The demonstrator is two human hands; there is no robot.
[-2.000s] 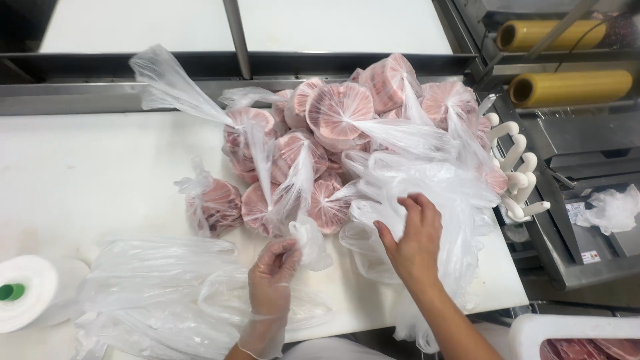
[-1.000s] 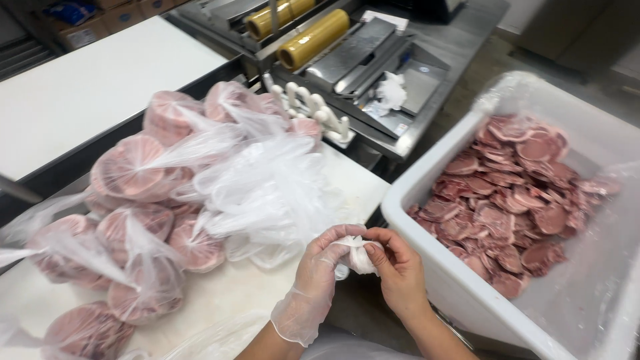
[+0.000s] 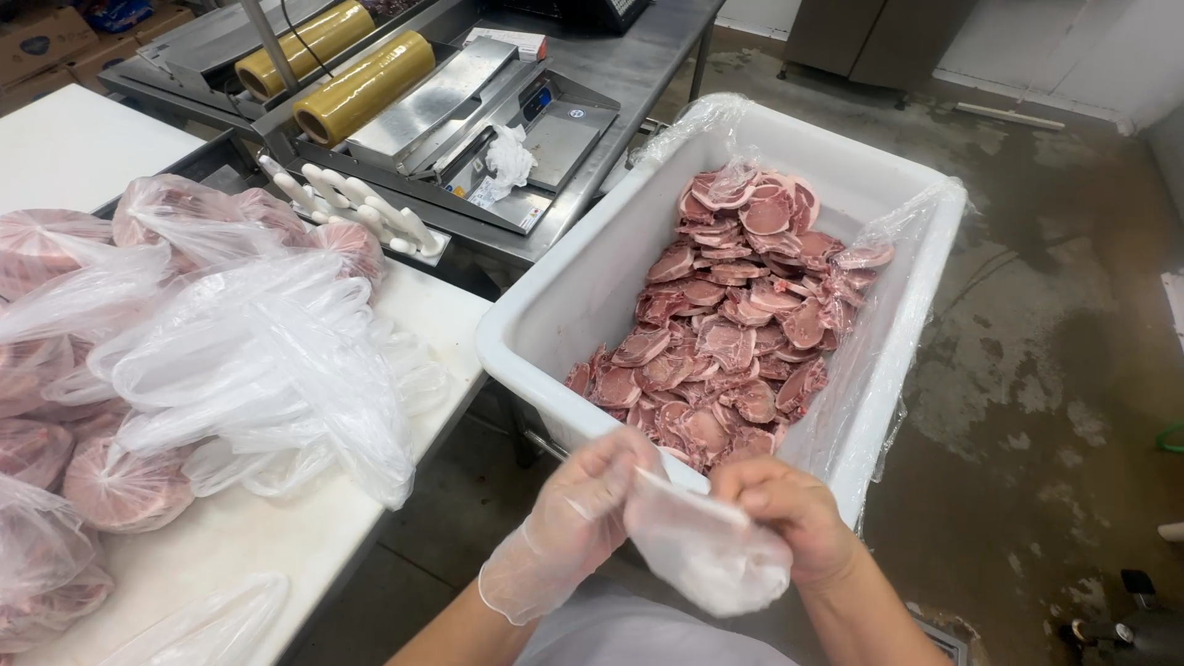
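My left hand (image 3: 587, 509) wears a clear disposable glove and pinches one side of a thin translucent plastic glove or bag (image 3: 708, 546); which of the two it is, I cannot tell. The other side of its rim is between the fingers of my bare right hand (image 3: 786, 509). Both hands are over the near edge of a white plastic tub (image 3: 546, 370), which holds a heap of sliced bone-in meat chops (image 3: 721, 324). To the left, a pile of thin plastic bags (image 3: 277, 361) lies against knotted bags of meat (image 3: 129, 481).
The white cutting table (image 3: 407, 324) ends left of the tub. Beyond it stand a steel wrapping station (image 3: 564, 139) with yellow film rolls (image 3: 365, 88) and a rack of white knobs (image 3: 370, 213). Clear film (image 3: 906, 277) hangs over the tub's right side. The floor (image 3: 1017, 370) looks wet.
The view has swung right, from the table to the tub. My hands, apart two seconds ago, came together on the crumpled plastic, which now hangs spread between them.
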